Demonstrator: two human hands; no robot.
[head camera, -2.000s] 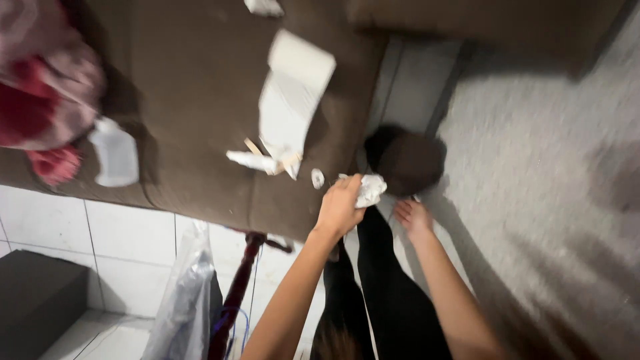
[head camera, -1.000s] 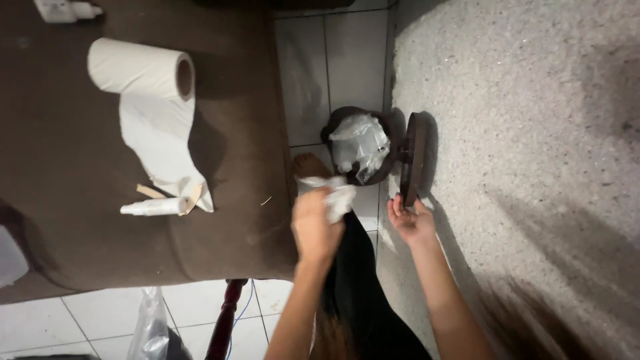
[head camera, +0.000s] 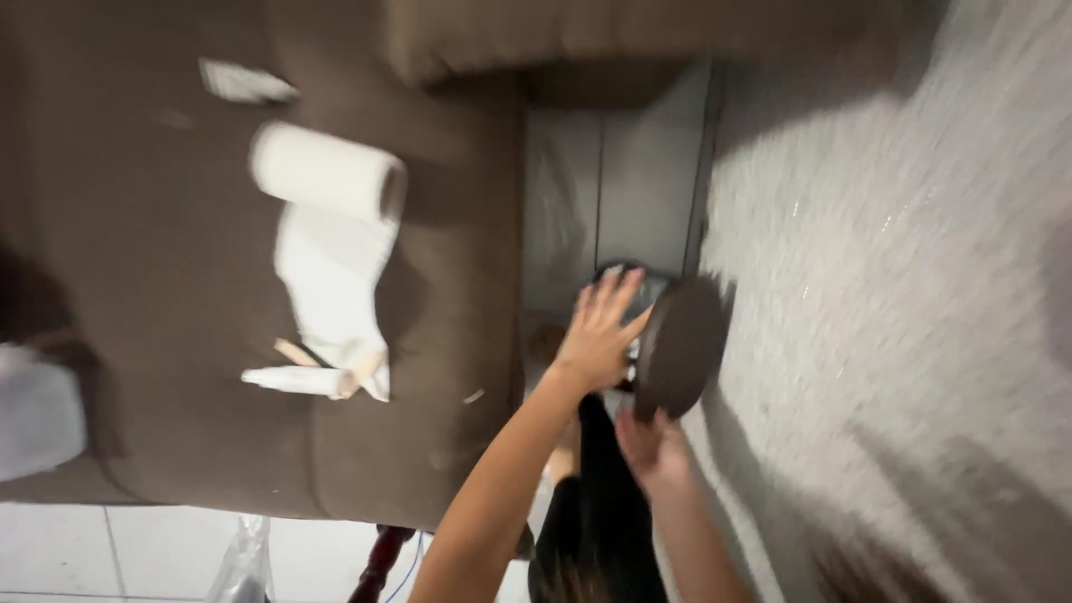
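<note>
My left hand (head camera: 599, 335) is over the mouth of a dark bin (head camera: 611, 272), fingers spread, with nothing seen in its grip; its palm side is hidden. Beside it, my right hand (head camera: 657, 444) touches the lower edge of the bin's round brown lid (head camera: 682, 347), which is tilted up. To the left, on the brown upholstered seat, lies a white paper roll (head camera: 322, 172) with a sheet (head camera: 331, 272) unrolled from it. A small white tube or bottle (head camera: 297, 380) and beige strips (head camera: 364, 373) rest at the sheet's end.
A crumpled white piece (head camera: 244, 82) lies on the brown seat (head camera: 452, 318), and a translucent container (head camera: 38, 414) sits at its left. A rough pale wall (head camera: 879, 251) stands close on the right. Below are a clear plastic bag (head camera: 241, 565) and a dark red wooden post (head camera: 381, 565).
My left hand has moved to the bin's opening, and the white wad it held is no longer seen. The bin's lid, down over it two seconds ago, is now raised.
</note>
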